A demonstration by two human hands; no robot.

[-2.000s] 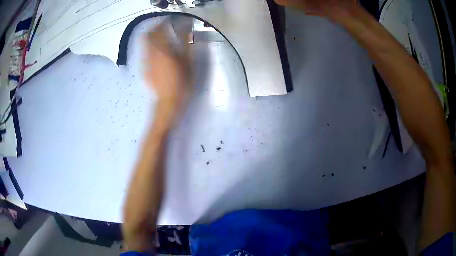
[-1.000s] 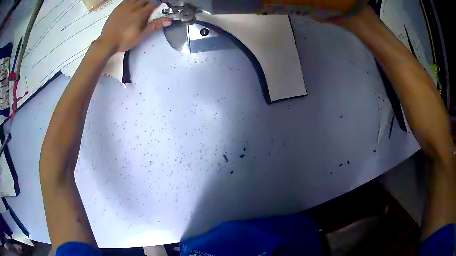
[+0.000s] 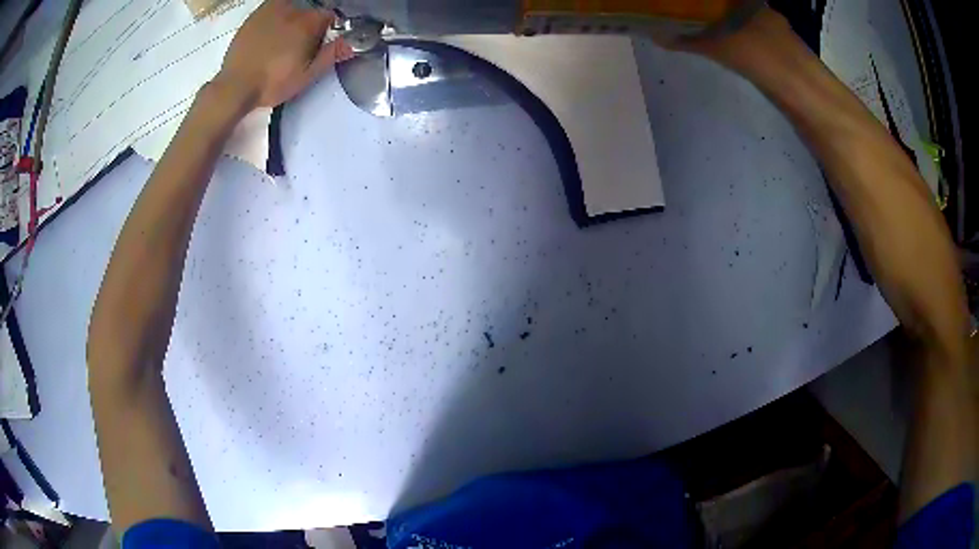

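The cutting machine's grey and orange motor body [image 3: 537,15] is at the top edge, partly cut off. Its shiny base plate [image 3: 413,86] lies on the table inside a curved cut. A curved, white-topped fabric lay [image 3: 623,134] with a dark edge extends right of the plate. My left hand [image 3: 277,54] lies palm down on the lay left of the machine, thumb near its foot, holding nothing visible. My right hand [image 3: 730,38] is at the right end of the motor body, fingers mostly hidden behind it.
The pale table [image 3: 354,322] carries dark lint and small scraps. The lined paper marker [image 3: 129,80] lies at upper left. A cable [image 3: 48,102] with red tape runs along the left. White-topped pieces with dark edges lie at the far left and right. The table's near edge curves below.
My left hand, blurred over the base plate two seconds ago, has moved left onto the lay. The motor body has come into view at the top. Since one second ago the machine has shifted slightly left.
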